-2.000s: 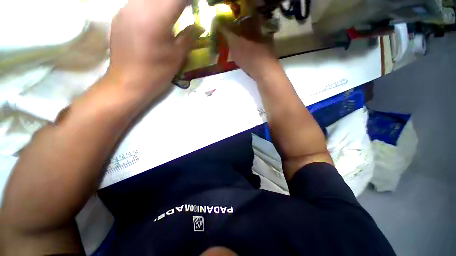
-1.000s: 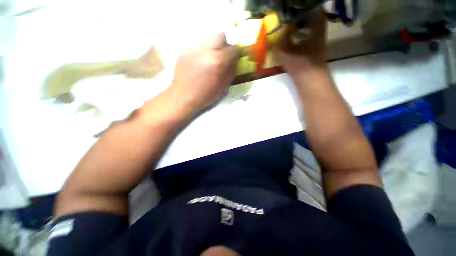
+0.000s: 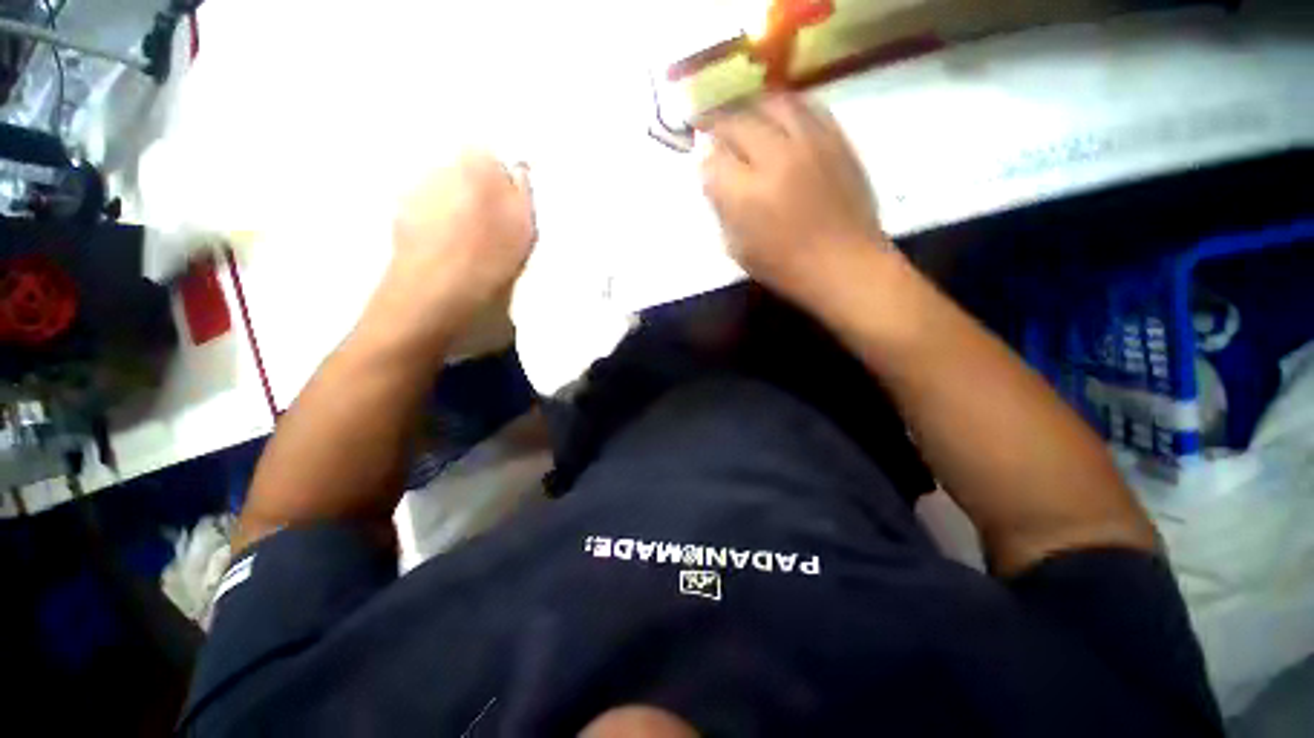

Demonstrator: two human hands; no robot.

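Observation:
White cloth (image 3: 569, 325) lies on the white table between my hands and hangs over its front edge. Bright glare hides most of its outline. My left hand (image 3: 468, 228) is closed on the cloth at its left side. My right hand (image 3: 785, 180) is over the table, right of the cloth, with fingers bent. Its fingertips are blurred, and I cannot tell if they hold anything. An orange-red strip (image 3: 781, 41) and a yellowish strip of machine bed lie just beyond my right hand.
A thin dark bent part (image 3: 667, 123) is left of my right fingertips. Dark equipment with a red round part (image 3: 36, 299) stands at far left. A blue basket (image 3: 1185, 339) and white cloth bundles (image 3: 1261, 541) are below the table at right.
The view has shifted left, bringing the dark equipment into view. Both hands have moved away from the needle area toward me, and cloth now hangs over the front edge between them.

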